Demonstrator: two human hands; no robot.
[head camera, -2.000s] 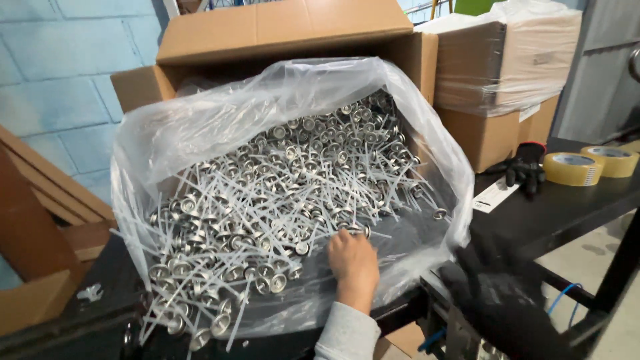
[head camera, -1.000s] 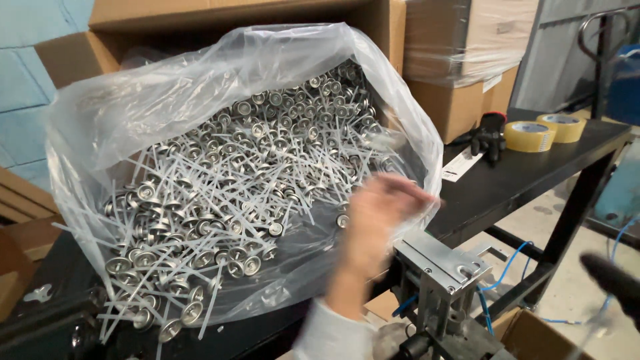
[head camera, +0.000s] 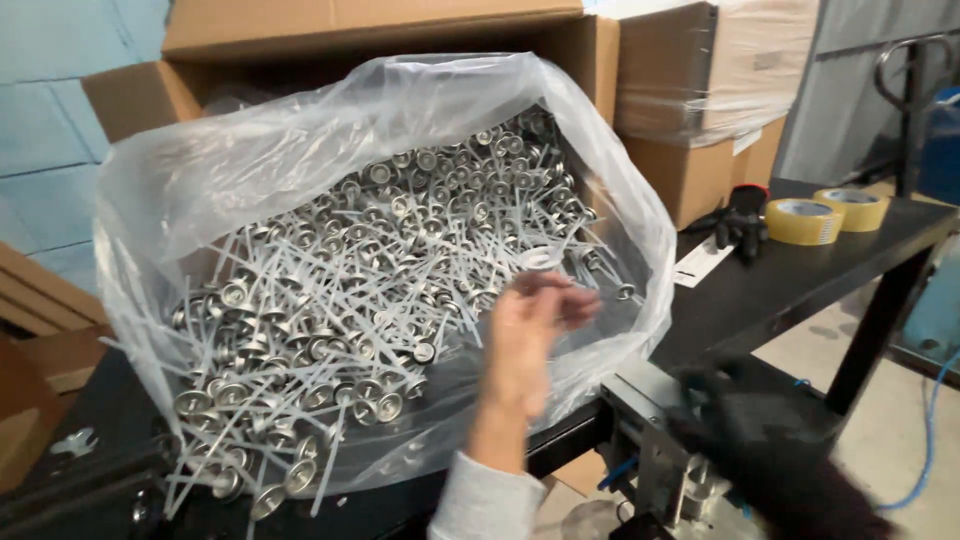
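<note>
Aerosol valves with metal cups and thin whitish dip tubes (head camera: 360, 300) fill a clear plastic bag (head camera: 225, 165) lying open out of a cardboard box (head camera: 360, 26). My bare left hand (head camera: 536, 322), in a grey sleeve, is over the right part of the pile, fingers bent. A blurred round valve cup (head camera: 541, 259) shows just beyond its fingertips; whether the fingers touch it is unclear. My right hand (head camera: 720, 420), in a black glove, is beside and partly over a metal fixture (head camera: 641, 390) at the bench's front edge. Blur hides its fingers.
On the black bench (head camera: 757, 315) at right lie a black glove (head camera: 742, 217), a white tag (head camera: 705, 261) and two tape rolls (head camera: 804, 221). Wrapped cartons (head camera: 675, 165) stand behind. A small metal part (head camera: 73, 442) lies at left. A blue hose (head camera: 930, 442) hangs at far right.
My left hand has moved from near the fixture back over the valves. My right hand, out at the right edge a second ago, is back by the fixture. The view has shifted.
</note>
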